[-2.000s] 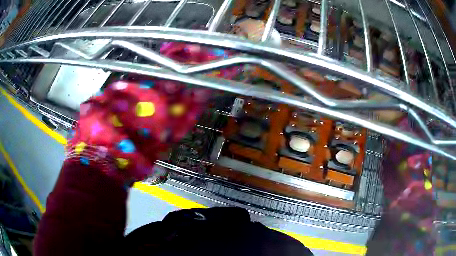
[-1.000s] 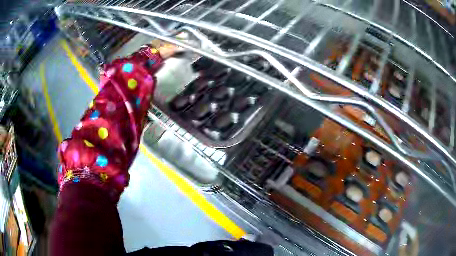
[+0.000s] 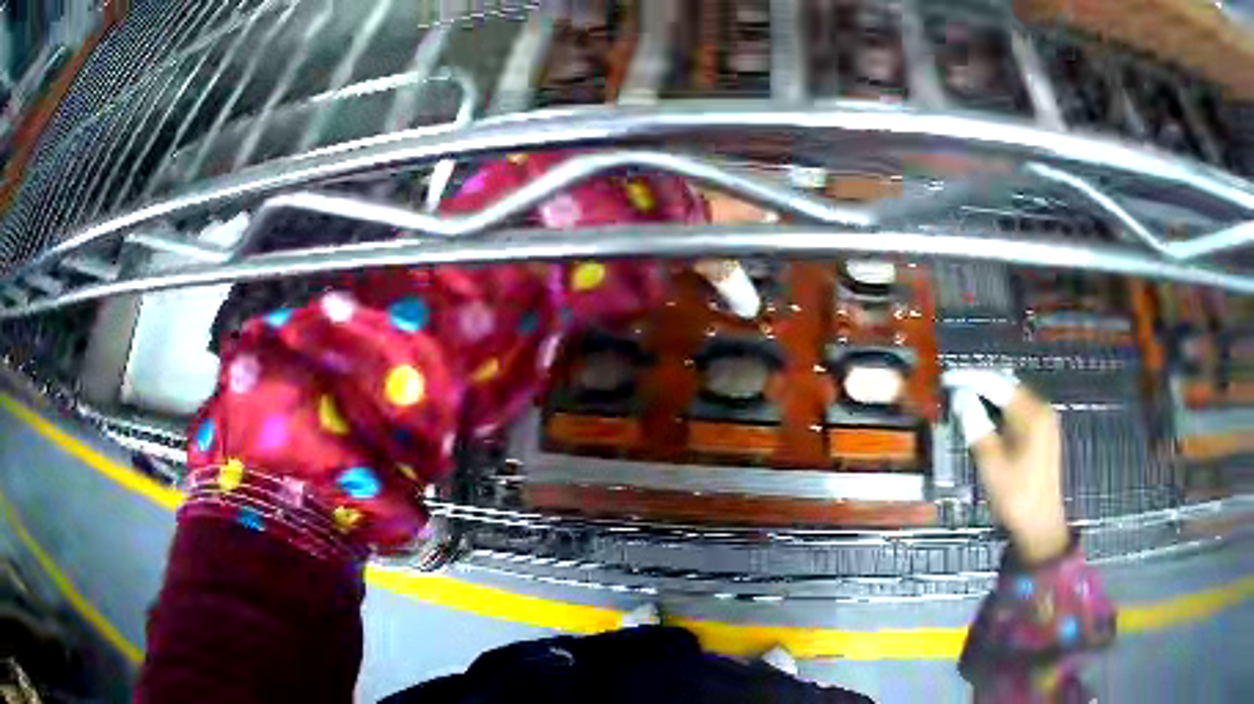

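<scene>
An orange-brown assembly fixture lies on the lower wire shelf, with dark moulded parts seated in rows and pale round centres showing. A silver clamp bar runs along its near edge. My left hand reaches in under the upper shelf, over the far part of the fixture, with a white-covered fingertip pointing down; the upper shelf's rim partly hides it. Whether it holds anything cannot be told. My right hand is beside the fixture's right edge, with white-covered fingertips; it is blurred and no held thing shows.
The upper chrome wire shelf crosses the view above my hands, with more orange-brown fixtures behind its rods. A metal tray is at the left. More fixtures are at the right. Grey floor with yellow lines lies below.
My left hand has moved right, from the dark-filled metal tray to over the fixture. My right hand has come into clear view at the fixture's right side. The view has turned right.
</scene>
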